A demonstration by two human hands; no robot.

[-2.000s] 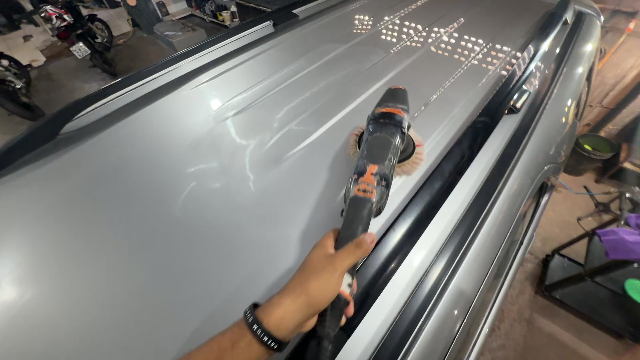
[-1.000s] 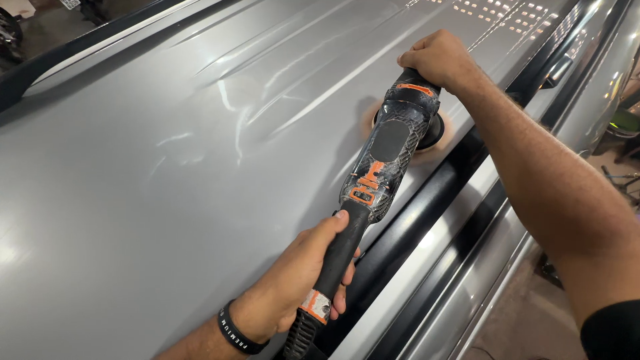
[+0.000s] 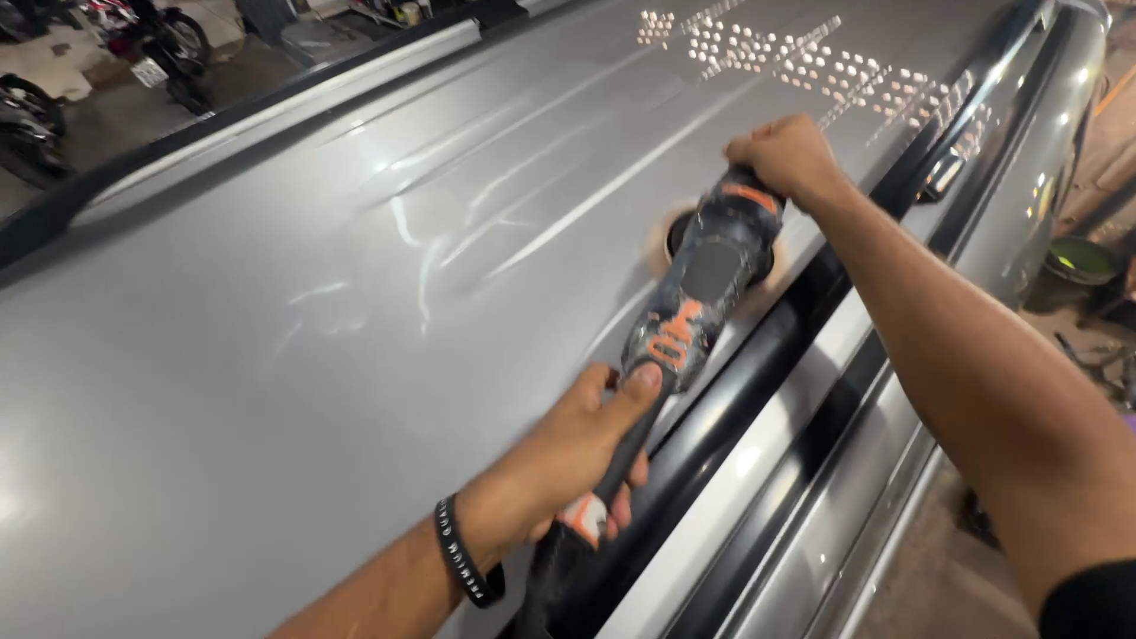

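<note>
A black electric car polisher [image 3: 710, 275] with orange markings lies over a silver car roof [image 3: 293, 382], beside its right roof rail. My left hand [image 3: 595, 435] is wrapped around the rear handle, the thumb on top; a black wristband is on that wrist. My right hand [image 3: 785, 160] clasps the head end of the tool, its fingers partly hidden. Beneath the head, a pale round polishing pad [image 3: 661, 244] looks blurred at its edge and rests against the roof near the rail; most of it is hidden by the tool.
The near roof rail [image 3: 763, 355] runs diagonally along the roof's right side, and another rail [image 3: 293, 98] borders the far left. Motorcycles [image 3: 169, 44] stand beyond it. A dark bucket [image 3: 1078, 262] is on the floor at the right.
Two seconds ago only my left hand held the polisher; my right hand was out of view. One second ago it was on the head end, where it still is. The pad's edge now looks blurred.
</note>
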